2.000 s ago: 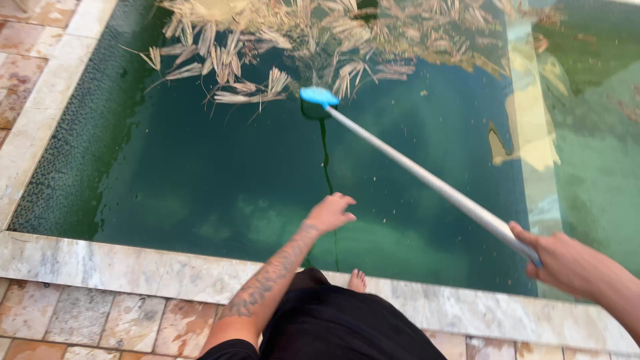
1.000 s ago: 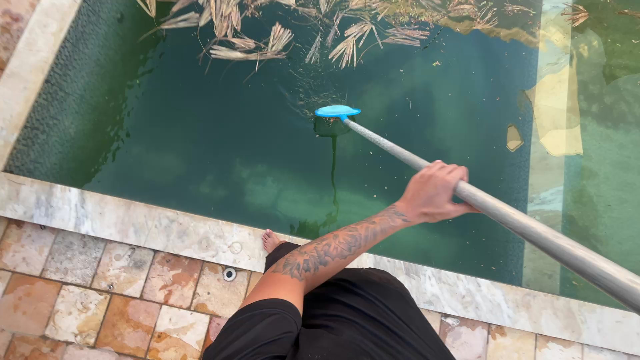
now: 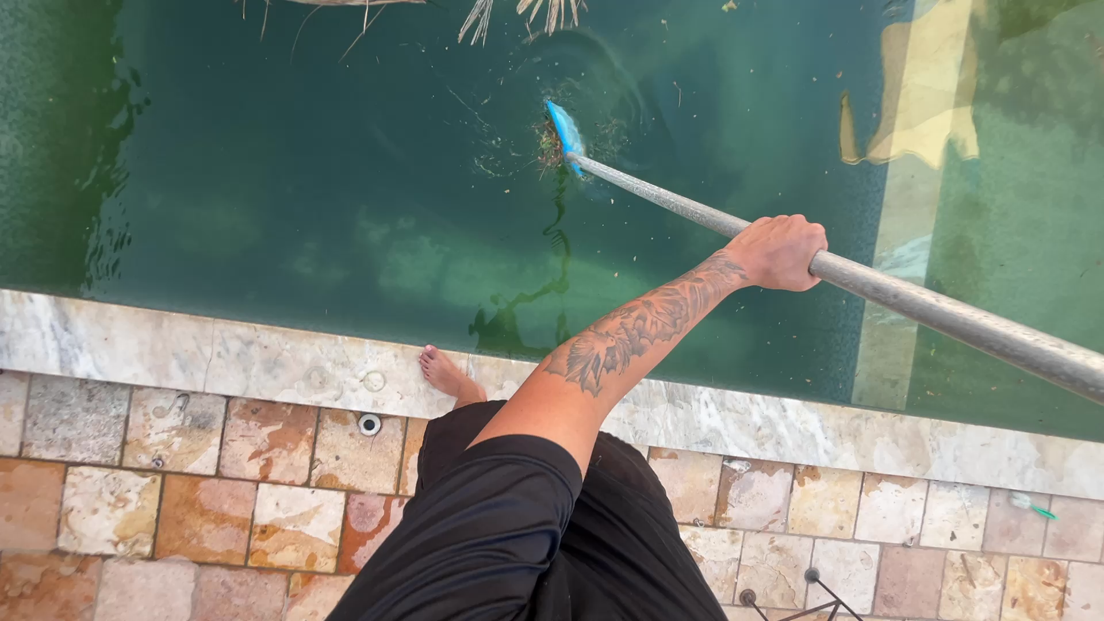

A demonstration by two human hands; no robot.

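Note:
My left hand [image 3: 780, 252], at the end of a tattooed forearm, is closed around a long grey metal pole [image 3: 940, 312] over the green pool water. The pole runs from the right edge down to a blue skimmer head [image 3: 564, 136] at the water surface, with small bits of plant debris against its left side and ripples around it. My right hand is out of view. Long dry leaves [image 3: 552, 12] float at the top edge of the view.
A pale marble coping [image 3: 259, 358] borders the pool, and my bare foot [image 3: 444, 373] rests on it. Stone tiles [image 3: 207, 517] with a small round fitting [image 3: 369, 423] lie behind. Dark metal rods [image 3: 811, 575] and a small green item [image 3: 1042, 511] are at the lower right.
My left hand, off the pole two seconds ago, now grips it. My right hand, earlier on the pole, has left the view. The skimmer head has turned and now has debris against it.

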